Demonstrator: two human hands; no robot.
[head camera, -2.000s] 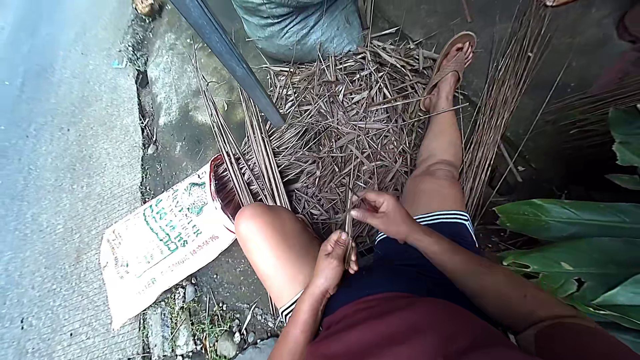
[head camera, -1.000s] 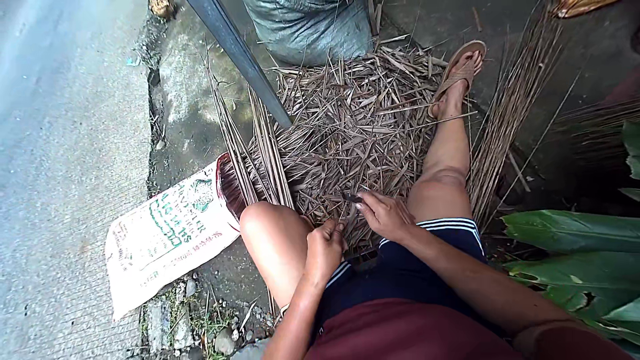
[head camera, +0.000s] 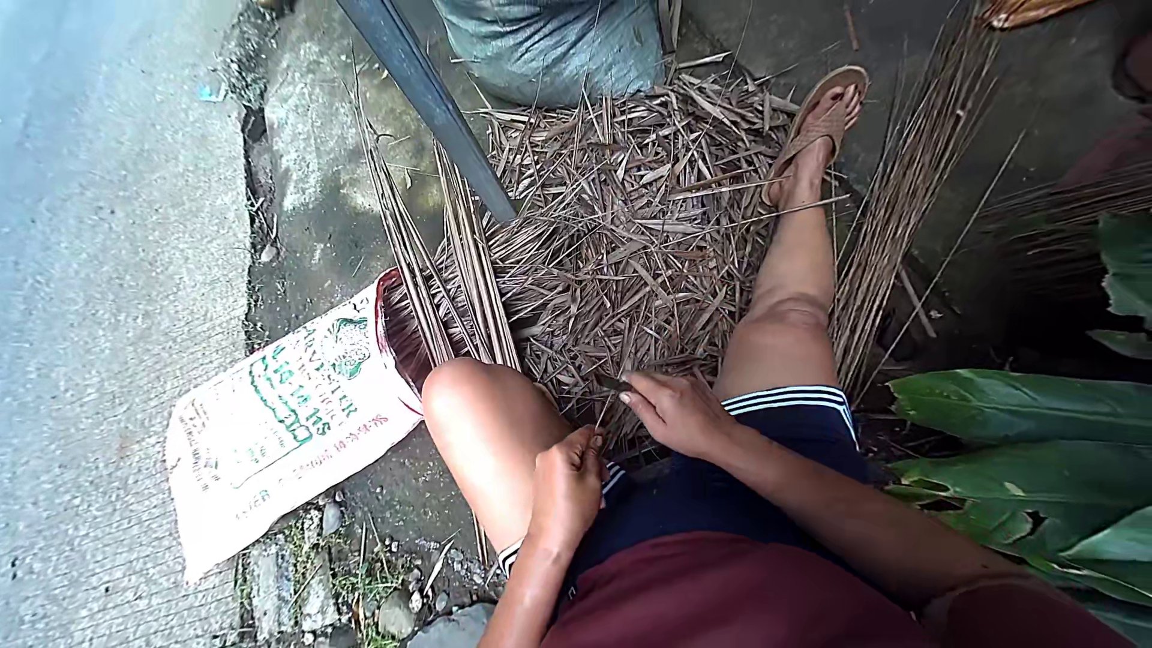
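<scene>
My left hand (head camera: 569, 472) is closed around a thin leaf midrib, whose upper part shows between my hands. My right hand (head camera: 675, 409), just up and to the right, grips a small dark blade (head camera: 614, 383) between thumb and fingers. Both hands are over my lap, at the near edge of a heap of dry leaf strips (head camera: 639, 243). Bundles of dry midribs (head camera: 468, 261) lean by my left knee, at the mouth of a white printed woven sack (head camera: 288, 414). A larger bundle of thin sticks (head camera: 909, 189) lies beyond my right leg.
A stuffed grey-green sack (head camera: 553, 49) stands behind the heap. A dark post (head camera: 432, 108) slants down from the top to the heap. Broad green leaves (head camera: 1008, 409) reach in from the right. Pavement (head camera: 117, 225) runs along the left; stones (head camera: 396, 615) lie at the bottom.
My hands were raised close together over my lap two seconds ago; now my left hand is lower and the dark blade shows plainly in my right hand. The bundles and sacks have stayed put.
</scene>
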